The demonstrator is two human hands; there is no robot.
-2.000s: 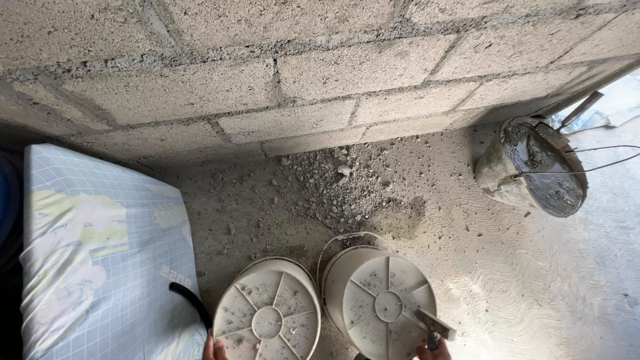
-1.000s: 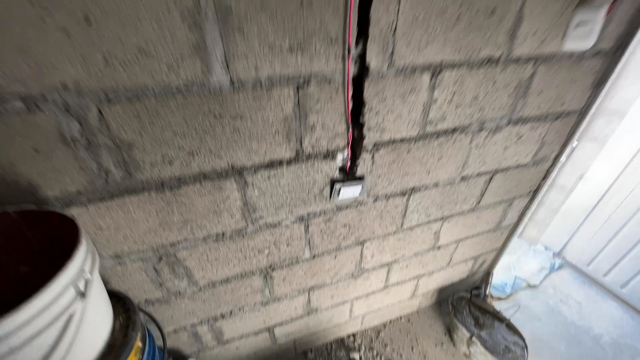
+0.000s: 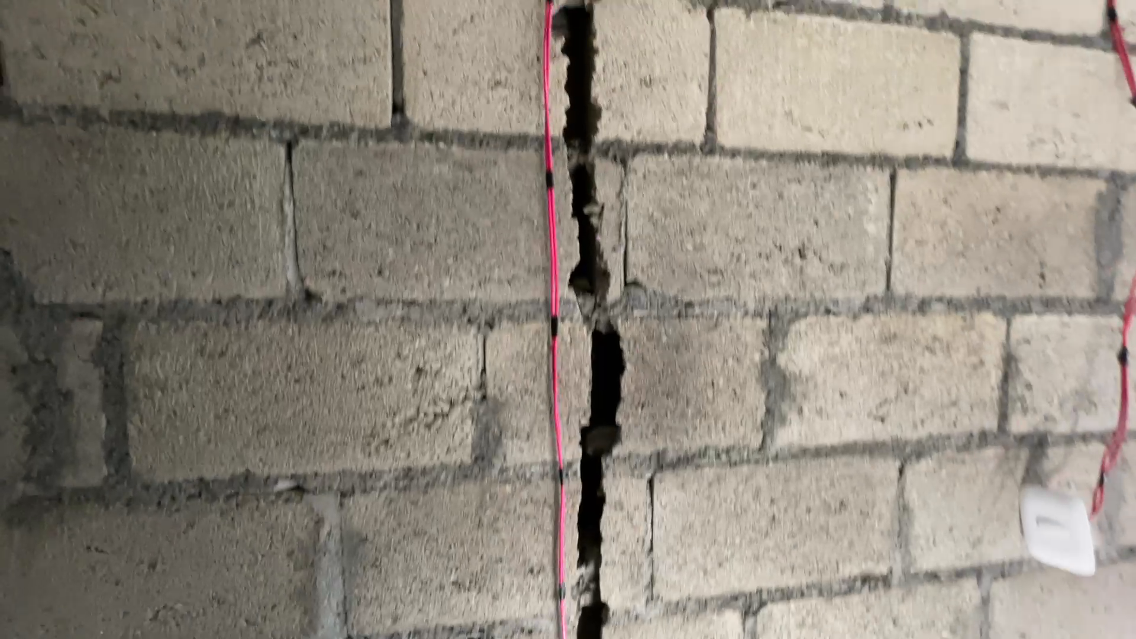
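Neither my left hand nor my right hand shows at this moment, so what they hold cannot be seen. A concrete block wall (image 3: 754,235) fills the view. Down its middle runs a rough-edged chased channel (image 3: 606,377), dark inside. Just left of the channel hangs a thin red wire (image 3: 555,266) with black bands of tape spaced along it. At the right, a white electrical cover plate (image 3: 1058,530) sits against the blocks at a tilt.
A second red wire (image 3: 1124,382) with black bands comes down the right edge of the wall to beside the white plate. Grey mortar joints (image 3: 772,382) run between the blocks, rough in places.
The view has swung up from the floor to the wall. Both hands, at the buckets two seconds ago, have gone out of view, as have the buckets; the hand at right was on a tool handle.
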